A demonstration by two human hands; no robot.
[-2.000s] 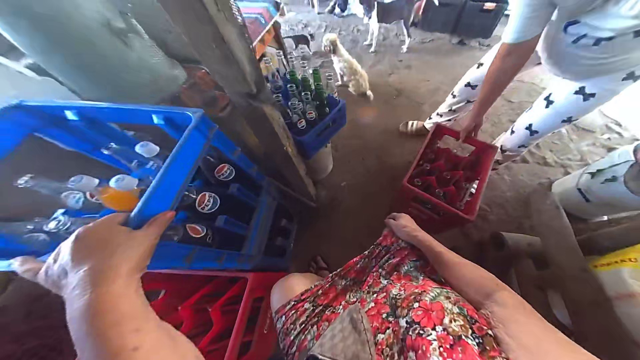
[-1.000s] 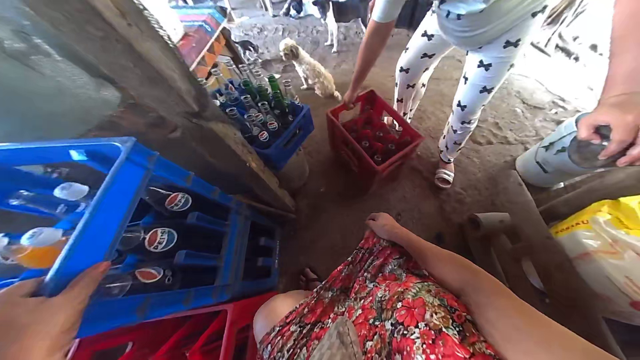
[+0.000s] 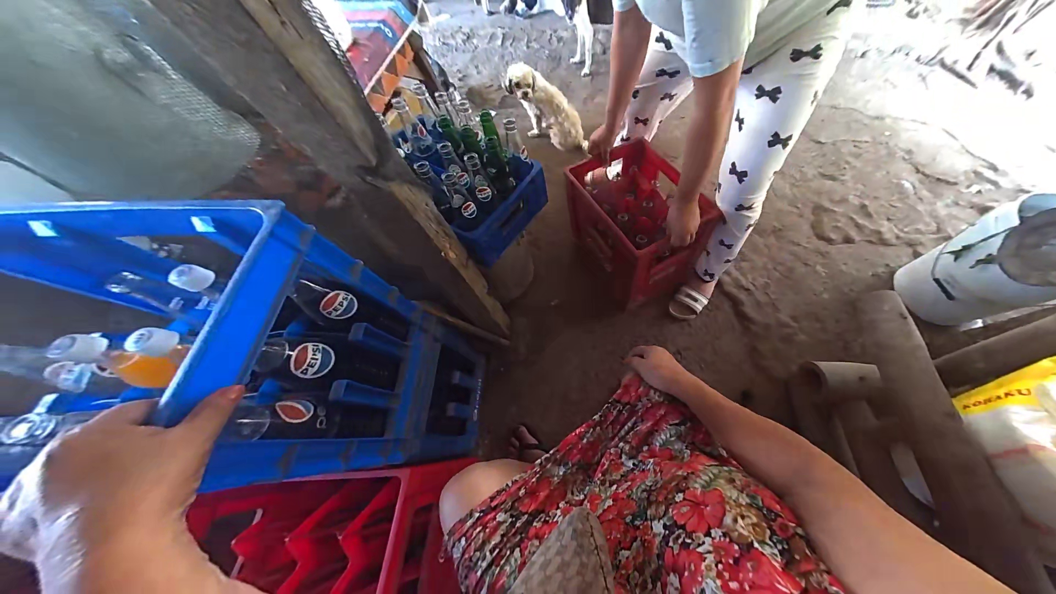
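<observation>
My left hand (image 3: pixel 136 470) grips the near rim of a blue plastic bottle crate (image 3: pixel 272 247), thumb on the outer side. In that crate lie capped Pepsi bottles (image 3: pixel 312 360) of dark drink and a bottle of orange drink (image 3: pixel 148 369). A red plastic crate (image 3: pixel 330 528) with dividers is below it. My right hand (image 3: pixel 657 368) rests on the knee, its fingers closed on the floral red skirt (image 3: pixel 660 495). Beyond it, a person in bow-print trousers (image 3: pixel 763 124) bends with both hands on a red crate (image 3: pixel 639 223) of glass bottles.
A blue crate (image 3: pixel 505 216) of clear and green bottles stands beside a wooden post (image 3: pixel 330 124). A light-coloured dog (image 3: pixel 549 107) sits behind it. At the right are a white bucket (image 3: pixel 961 264), a wooden frame (image 3: pixel 924 412) and a yellow-and-white sack (image 3: pixel 1011 437).
The person's red crate has moved left, close to the blue bottle crate, and the person now has both hands on it. My hands keep their places on the crate and the skirt.
</observation>
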